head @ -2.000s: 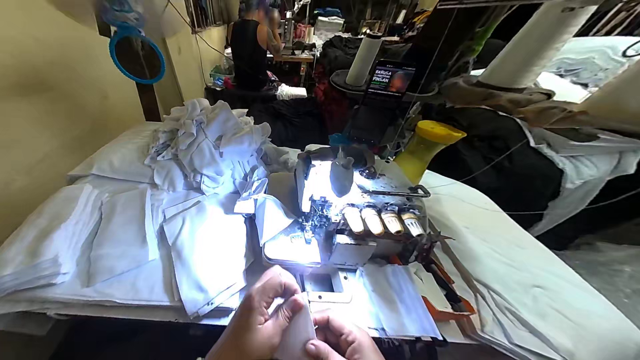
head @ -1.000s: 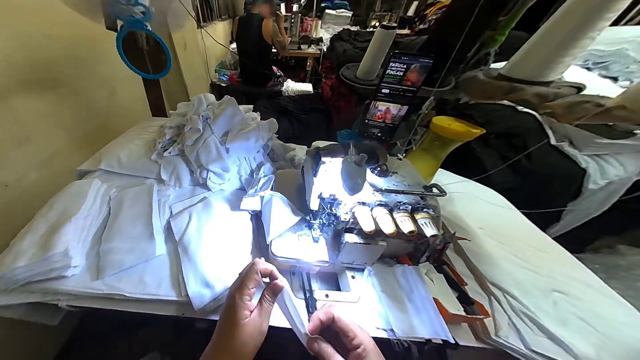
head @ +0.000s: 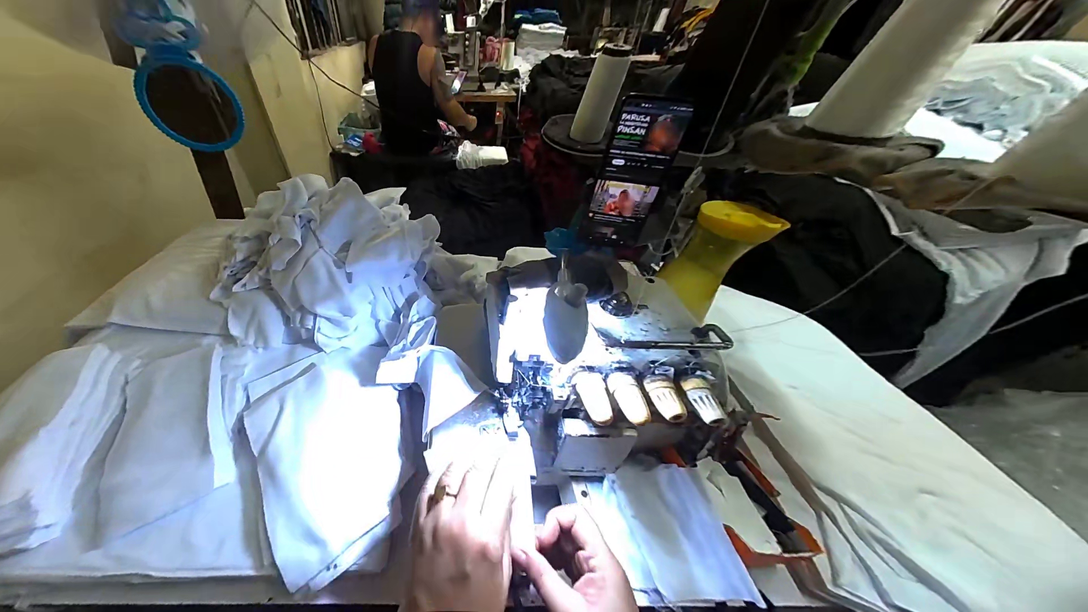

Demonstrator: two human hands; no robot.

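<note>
An overlock sewing machine [head: 552, 365] with a row of tension dials stands lit in the middle of the table. My left hand [head: 463, 527] lies nearly flat, fingers forward, on a piece of white fabric [head: 476, 442] at the front of the machine's sewing plate. Just to its right, my right hand [head: 578, 557] pinches the near edge of the fabric between thumb and fingers. A strip of white fabric [head: 446, 382] runs from the needle area toward the crumpled white pieces [head: 331, 263] behind on the left. Glare hides detail around the needle.
Stacked white cut fabric [head: 331, 459] covers the left side. Folded white fabric [head: 680, 531] and an orange tray [head: 765, 557] sit right of my hands. A phone [head: 637, 170], thread cone [head: 601, 93] and yellow container [head: 714, 255] stand behind the machine. A person [head: 408, 85] works farther back.
Both hands held the fabric raised in front of the machine; now it lies at the sewing plate. My left hand has moved forward and turned palm down onto it.
</note>
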